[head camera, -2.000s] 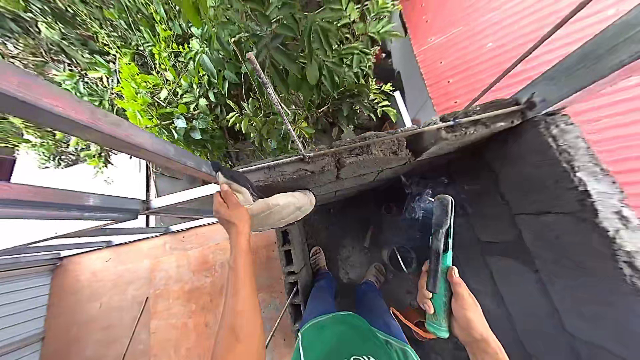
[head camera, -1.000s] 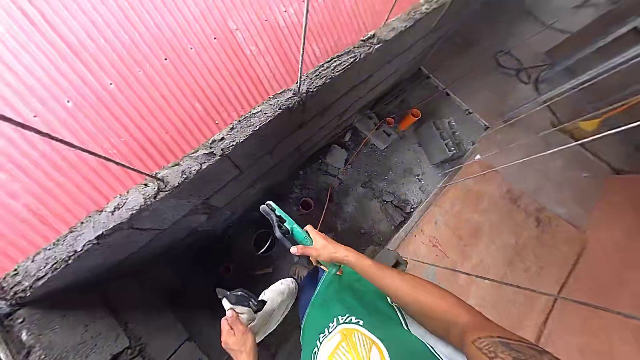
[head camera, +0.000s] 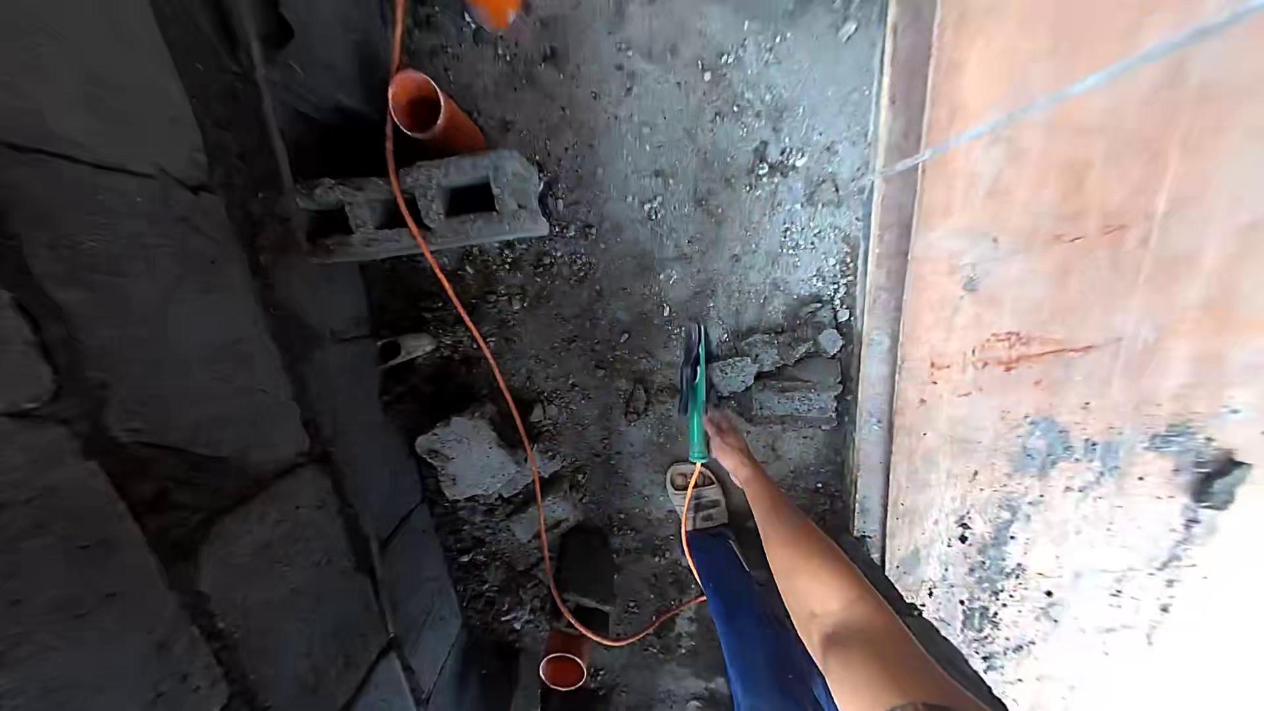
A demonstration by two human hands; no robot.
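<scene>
A welding electrode holder with a green handle and dark jaws [head camera: 697, 400] is low over or on the rough ground, its jaws pointing away from me. My right hand [head camera: 729, 446] is at the right side of the handle, fingers close against it; whether they grip it cannot be told. An orange cable [head camera: 491, 360] runs from the handle's end, loops near my leg and continues up the left side. My sandalled foot [head camera: 697, 496] is just below the handle. My left hand is out of view.
A hollow concrete block [head camera: 425, 209] and an orange pipe [head camera: 434, 109] stand at upper left. Broken concrete [head camera: 474, 456] lies left, more rubble [head camera: 785, 380] right. Another pipe opening [head camera: 564, 671] is below. A stone-block wall [head camera: 188, 326] bounds the left, a raised slab edge [head camera: 879, 385] the right.
The view has turned strongly down to the ground. One second ago my right hand gripped the electrode holder's handle, and my left hand held a pale and dark item; that hand is now out of view.
</scene>
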